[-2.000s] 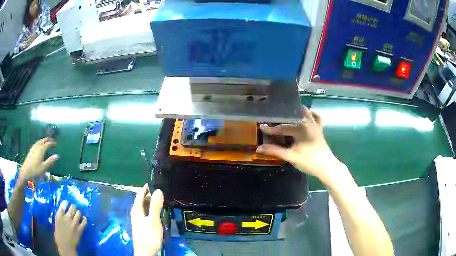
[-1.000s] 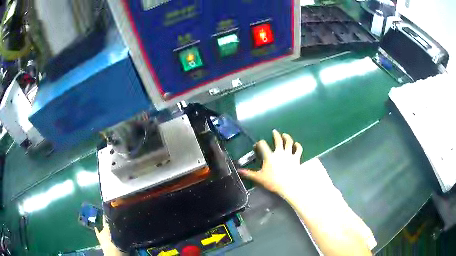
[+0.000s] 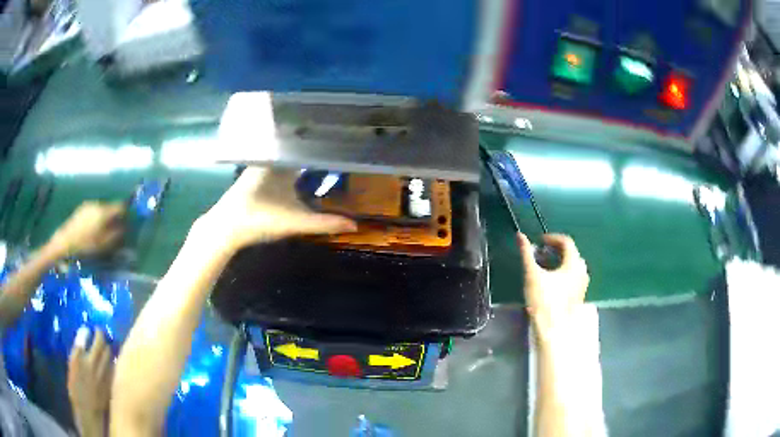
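Observation:
A phone frame (image 3: 417,198) with a dark blue film patch lies in the orange jig (image 3: 443,232), under the raised silver platen (image 3: 368,136). My left hand (image 3: 257,213) reaches in from the left, thumb along the frame's front edge. Its other fingertips are hidden, so its grip cannot be told. My right hand (image 3: 554,273) holds another phone frame with blue film (image 3: 513,179) by its near end, right of the press, above the green belt. The black press base (image 3: 351,286) carries the jig. The start button panel (image 3: 345,365) is on its front.
A light-blue guard (image 3: 342,51) hangs above, beside the control box (image 3: 624,60) with lit buttons. A coworker's hand (image 3: 90,230) is by a blurred frame (image 3: 147,201) at left; another hand (image 3: 90,375) is over blue sheet (image 3: 192,384). White material (image 3: 753,341) lies far right.
The view has swung back to the left. The platen, low over the jig before, is now raised. My left hand has moved onto the jig; my right hand has taken hold of a frame.

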